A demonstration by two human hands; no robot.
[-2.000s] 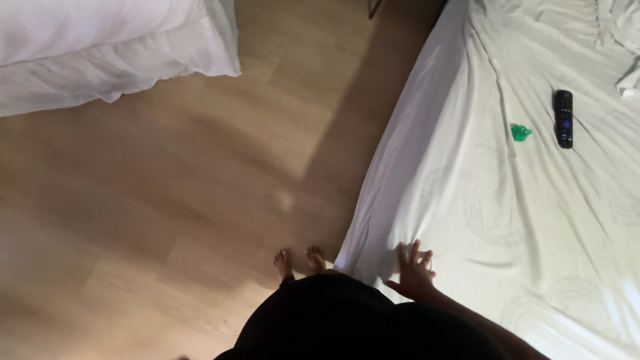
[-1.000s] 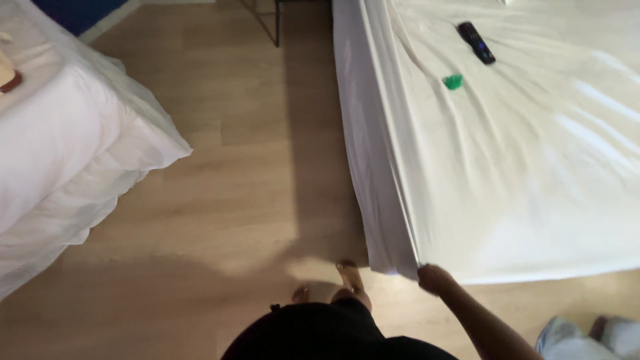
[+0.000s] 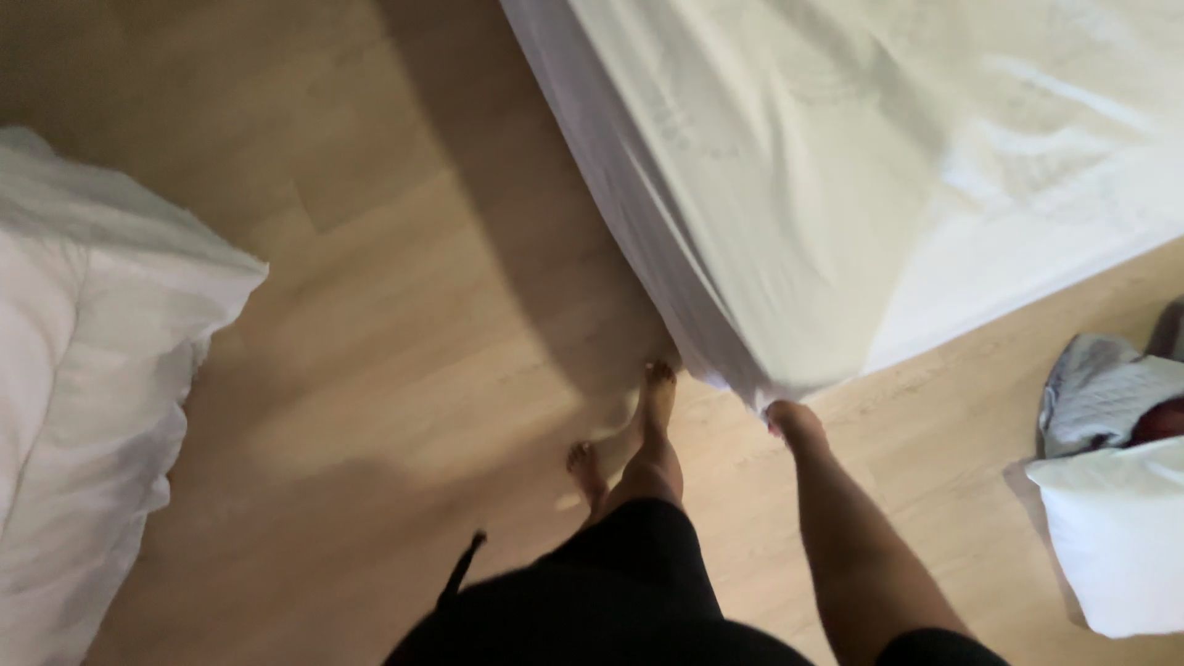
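My right hand (image 3: pixel 794 423) is closed on the corner of a white fitted sheet (image 3: pixel 814 305) at the near corner of the mattress. The cloth pulls into long folds that run toward my fist. The sheet wraps the top and the side of the bed, and faint prints show on it. My left hand is out of the frame.
Another bed with a white comforter (image 3: pixel 102 333) stands at the left. Wood-look flooring (image 3: pixel 388 277) lies between the beds, with my bare feet near the sheet's corner. At the right, a white pillow (image 3: pixel 1115 546) lies on the floor beside crumpled grey cloth (image 3: pixel 1101 393).
Two seconds ago my right hand lay spread on the bed; it now grips the sheet's corner. The view has shifted, and the black remote and green object are out of sight.
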